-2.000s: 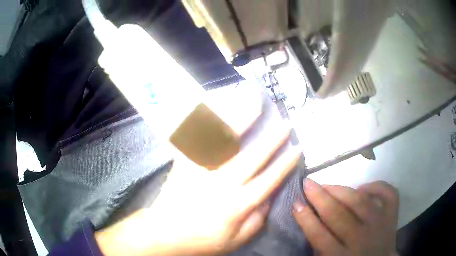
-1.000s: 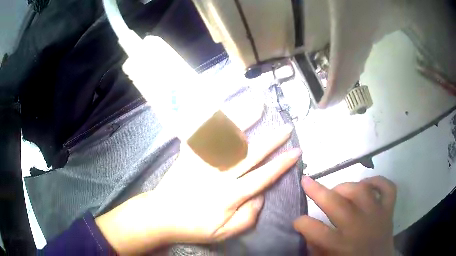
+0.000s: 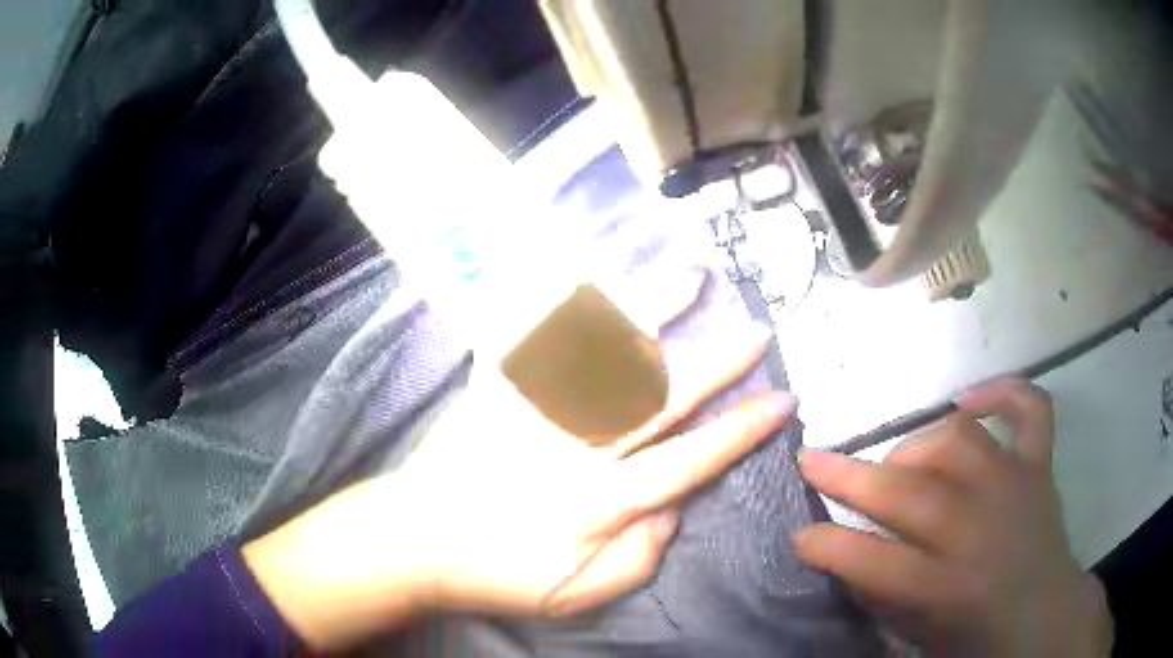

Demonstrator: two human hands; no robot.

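A grey-blue garment piece lies on the machine table, with its narrow folded edge running up to the presser foot. My left hand lies flat on the cloth with its fingers spread, the fingertips near the folded edge. The glaring lamp hides part of it. My right hand is at the cloth's right edge, below the foot. Its index and middle fingertips touch the edge and the fingers are apart. Glare washes out the cloth near the foot.
The sewing lamp hangs over my left hand. The cream machine head fills the upper right, with a knurled knob beside it. A dark garment pile lies at the left. The white table has a dark curved seam.
The camera view has shifted slightly. My left hand stays flat on the cloth. My right hand's fingers have spread more, and its wrist has swung right and shows more.
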